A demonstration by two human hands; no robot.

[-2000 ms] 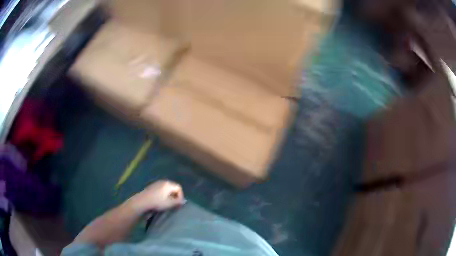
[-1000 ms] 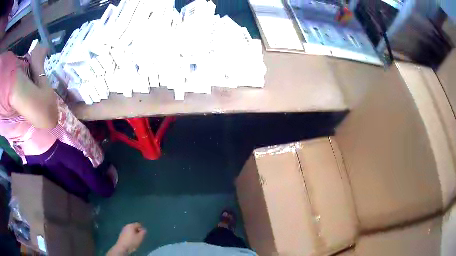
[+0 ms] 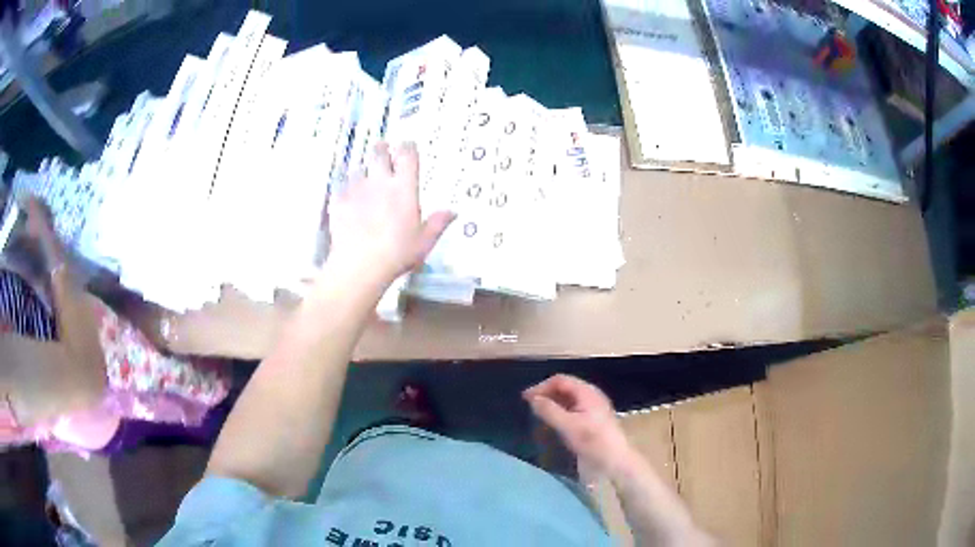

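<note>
Slim white retail boxes (image 3: 235,160) lie in overlapping rows on the cardboard-covered bench (image 3: 706,256); some show round icons and small pictures. My left hand (image 3: 376,219) rests palm down on the boxes near the middle of the pile, fingers apart and pointing to the back, thumb out to the right. It does not grip a box. My right hand (image 3: 577,415) is below the bench's front edge, bare, with its fingers curled together; nothing shows in it.
Large brown cartons (image 3: 855,427) stand at the lower right against the bench. Flat printed boards (image 3: 818,102) lie at the back right. Another person's arm (image 3: 70,321) and floral clothing are at the left.
The view has moved in over the bench and the boxes look nearer. My left hand has come up onto the boxes. My right hand has come into view.
</note>
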